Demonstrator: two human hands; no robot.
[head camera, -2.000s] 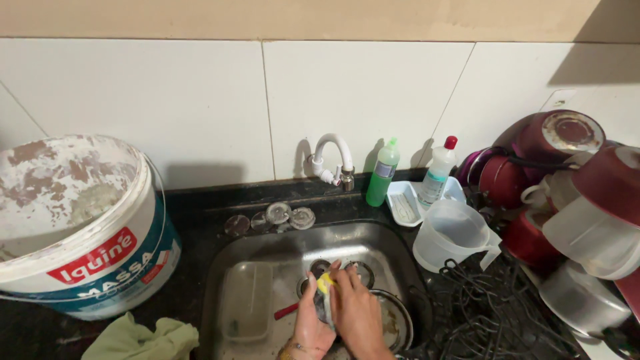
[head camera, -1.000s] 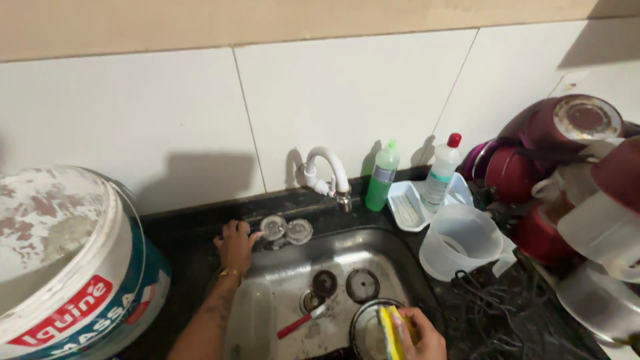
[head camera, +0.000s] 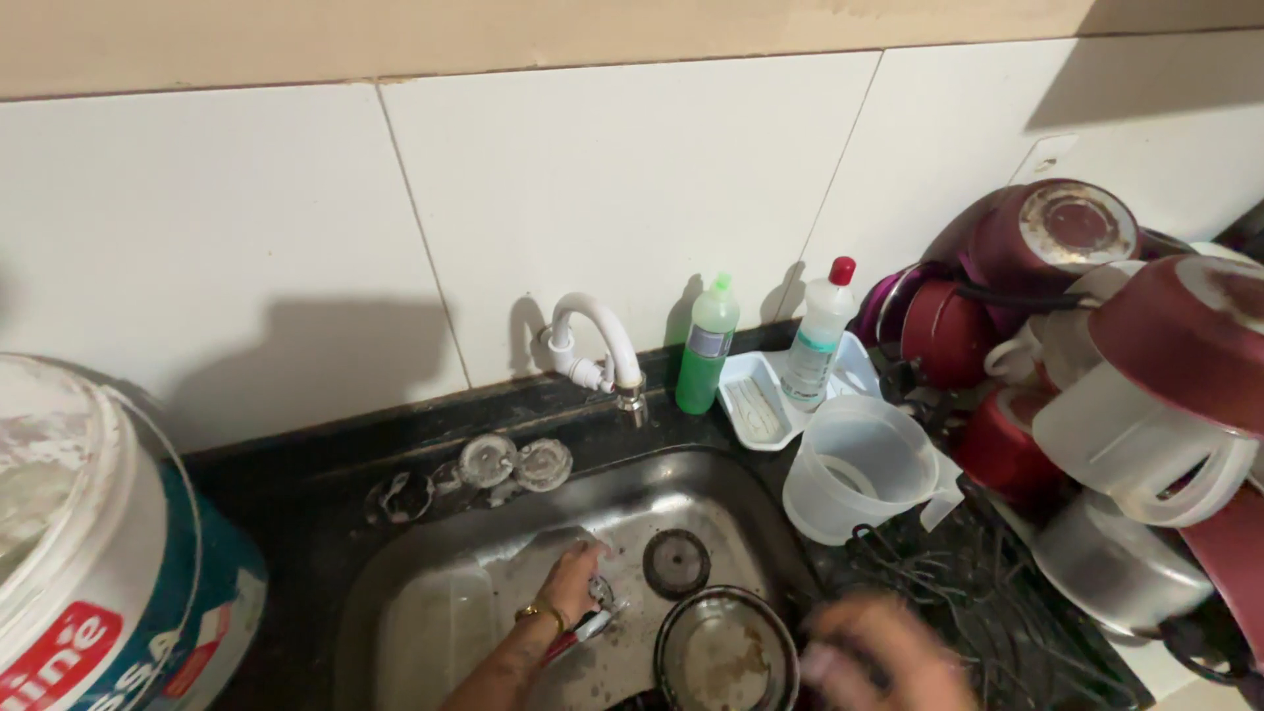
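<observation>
My left hand (head camera: 573, 583) reaches down into the steel sink (head camera: 731, 474), its fingers at a small round metal part (head camera: 600, 592); whether they grip it is unclear. Just below the fingers lies a red-handled utensil (head camera: 561, 647). To their right are a dark round disc, likely a burner cap (head camera: 676, 563), and a round metal pan or lid (head camera: 726, 652) with brown stains. My right hand (head camera: 884, 652) is blurred at the sink's right edge, and its fingers and any held thing cannot be made out. Round metal burner parts (head camera: 487, 461) sit on the counter behind the sink.
A white faucet (head camera: 597, 336) arches behind the sink. Beside it stand a green bottle (head camera: 707, 346), a red-capped bottle (head camera: 820, 336) in a tray (head camera: 741, 395), and a clear jug (head camera: 859, 474). Black stove grates (head camera: 978, 612) and stacked pots (head camera: 1066, 237) are right; a large bucket (head camera: 217, 553) is left.
My left hand has moved from the counter by the burner parts into the sink. My right hand, which held a yellow sponge over the pan, is now at the sink's right edge; no sponge is visible.
</observation>
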